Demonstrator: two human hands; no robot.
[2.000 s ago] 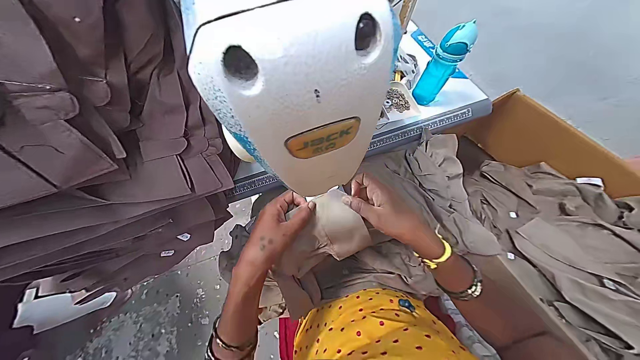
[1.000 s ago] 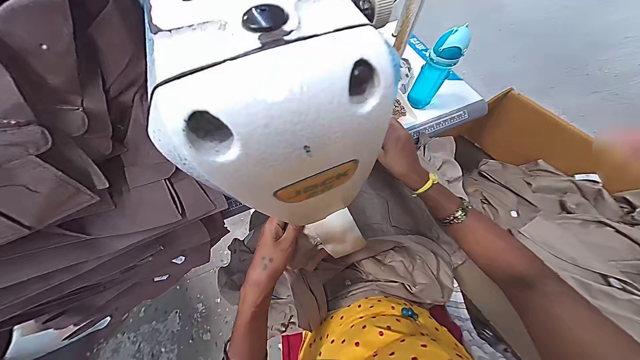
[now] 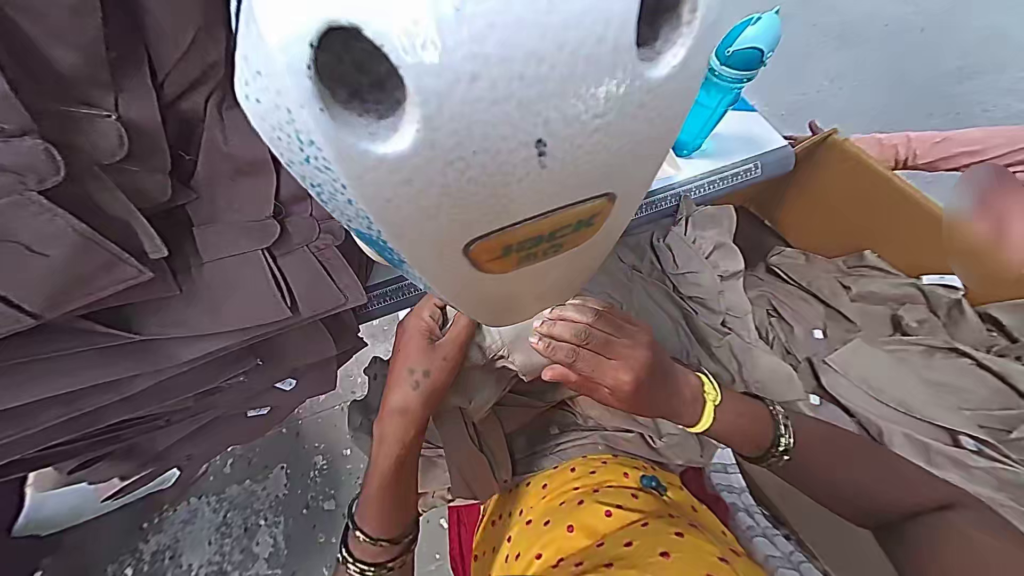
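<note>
The white head of a Jack sewing machine fills the upper middle and hides the needle area. Just below its lower tip, my left hand grips the edge of a light brown cloth garment, its fingertips partly behind the machine head. My right hand lies on the pale part of the same garment, fingers together and pointing left; whether it pinches the cloth is not plain. The garment drapes down onto my lap.
Dark brown garment pieces hang in a thick stack at left. A blue water bottle stands on the table, whose edge bears a ruler. At right, brown garments lie by a cardboard box. Another person's pink sleeve shows beyond.
My right hand has come back from the right side of the machine head to the cloth beneath it. My left hand stays at the cloth. A pink sleeve has come into view at right.
</note>
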